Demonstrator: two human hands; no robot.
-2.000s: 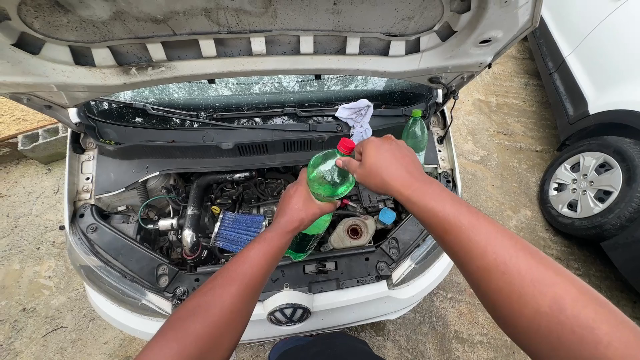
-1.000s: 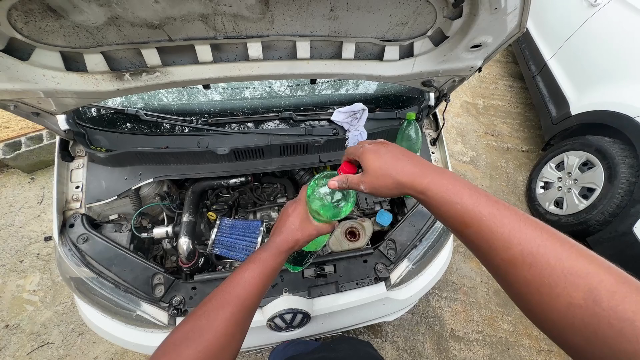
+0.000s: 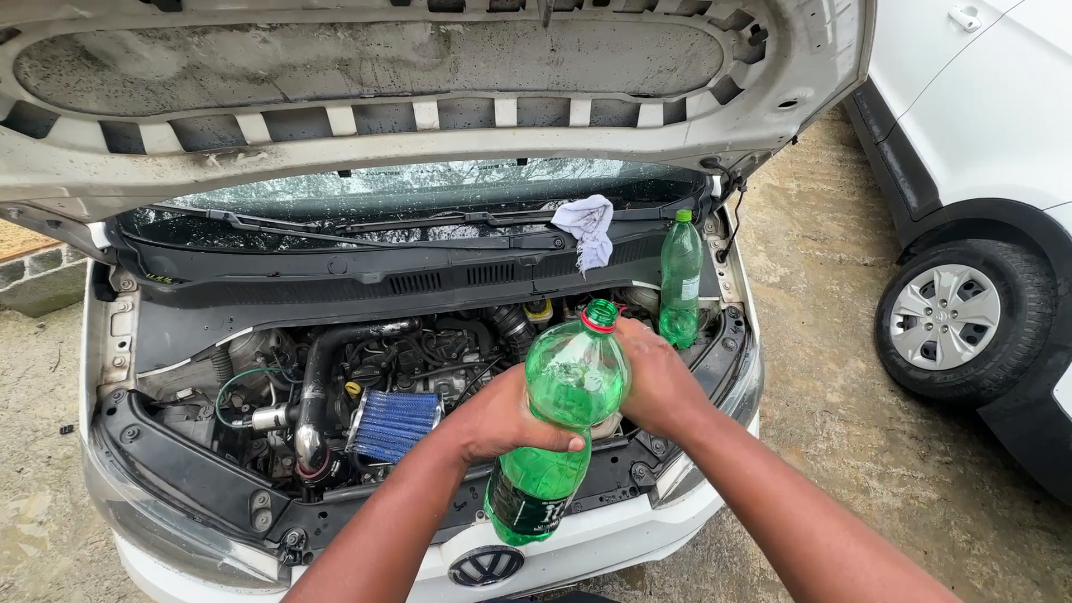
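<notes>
A green plastic bottle (image 3: 548, 469) with its red cap off stands tilted slightly over the front of the engine bay, liquid inside it. My left hand (image 3: 519, 419) is wrapped around its middle. Just right of the bottle's neck is my right hand (image 3: 657, 377); its fingers are mostly hidden behind the bottle, so whether they touch it or hold the cap does not show. A second green bottle (image 3: 680, 285) with a light green cap stands upright at the right rear of the bay. A pale cloth (image 3: 586, 228) lies by the wiper at the windscreen's base.
The raised bonnet (image 3: 377, 151) spans the top. A blue cone-shaped air filter (image 3: 395, 425) and a dark metal intake pipe (image 3: 316, 394) sit at the left of the engine. Another white car's wheel (image 3: 963, 316) is at the right, on concrete ground.
The red cap has come off the held bottle, leaving its mouth uncovered. My right hand has moved from the cap down beside the neck.
</notes>
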